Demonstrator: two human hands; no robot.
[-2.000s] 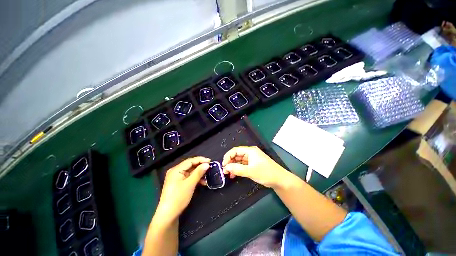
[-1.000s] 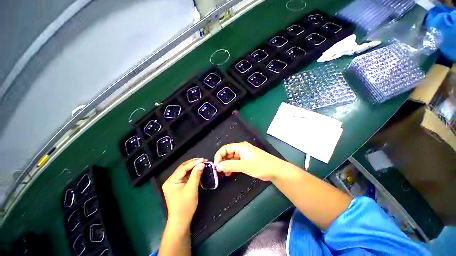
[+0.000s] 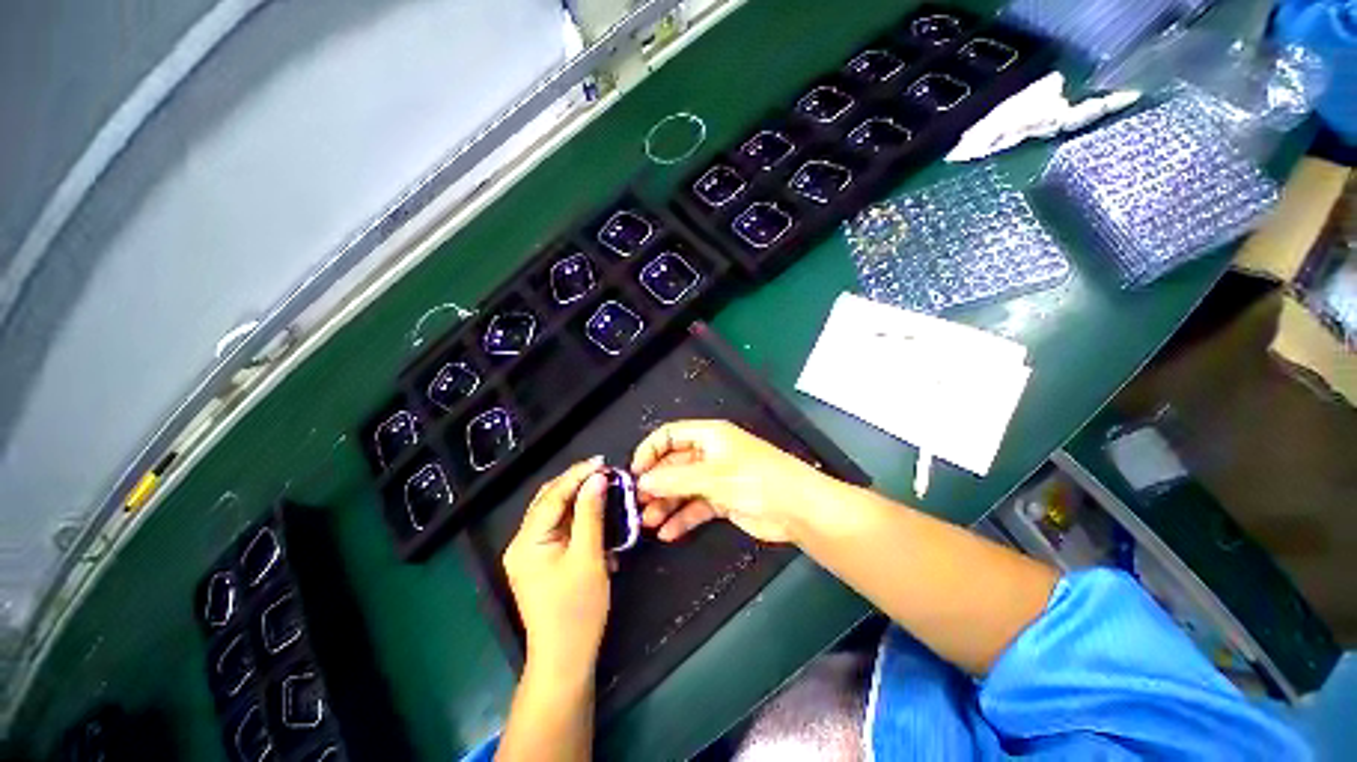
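Note:
A smartwatch case (image 3: 619, 509) with a dark face and bright rim is held above the black work tray (image 3: 655, 603). My left hand (image 3: 563, 554) grips its left side between thumb and fingers. My right hand (image 3: 714, 479) is at its right edge, thumb and index finger close together at the rim. Whether the right fingertips hold a tiny part is too small to tell. Small gold-brown specks (image 3: 692, 610) lie on the work tray.
A foam tray (image 3: 539, 390) of cases, with one pocket empty, lies behind the work tray. More foam trays stand far right and lower left. White paper (image 3: 915, 384), a blister sheet (image 3: 956, 246), stacked sheets (image 3: 1158, 186) and a white cloth (image 3: 1034, 119) lie right.
The case has turned more edge-on and my left hand now covers more of it. My right hand stays at its rim, with the fingers slightly shifted. The camera view has shifted.

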